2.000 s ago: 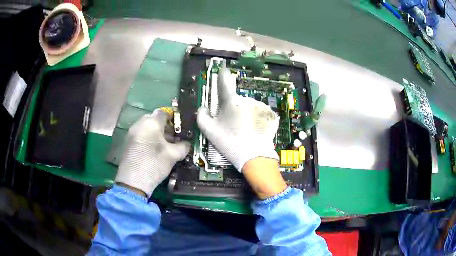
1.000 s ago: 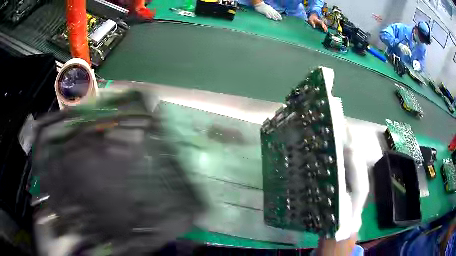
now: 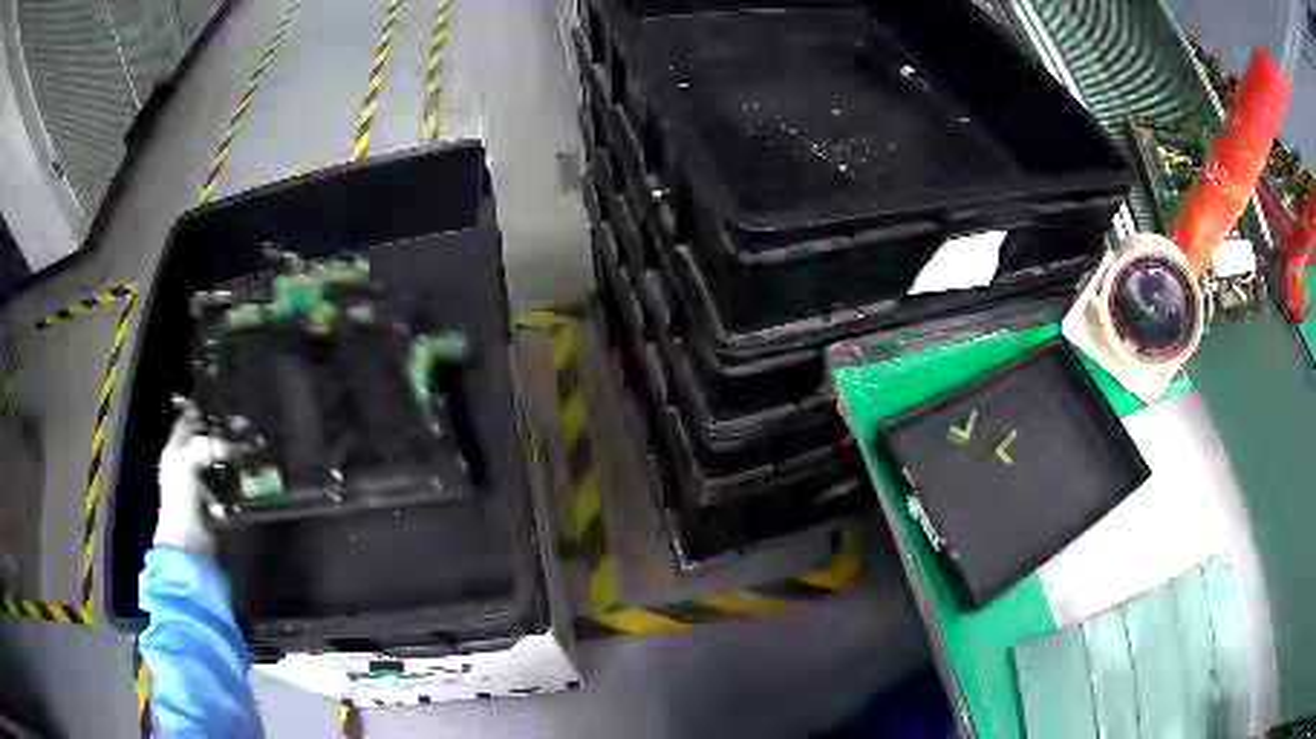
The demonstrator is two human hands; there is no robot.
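My left hand, in an off-white knit glove, grips the left edge of a black solder pallet. The pallet has green-brown clips along its far and right edges and no large board shows in it. It is slightly blurred and is over the inside of a large black tote on the floor; whether it touches the bottom I cannot tell. My right hand is out of the picture.
Black totes stand stacked right of the floor tote. The green bench at right bears a shallow black tray with yellow-green bits, a round dark item and a grey-green mat. Yellow-black tape marks the floor.
The view has swung left from the bench to the floor tote. The pallet moved left off the bench with my left hand. The board my right hand held upright is out of view.
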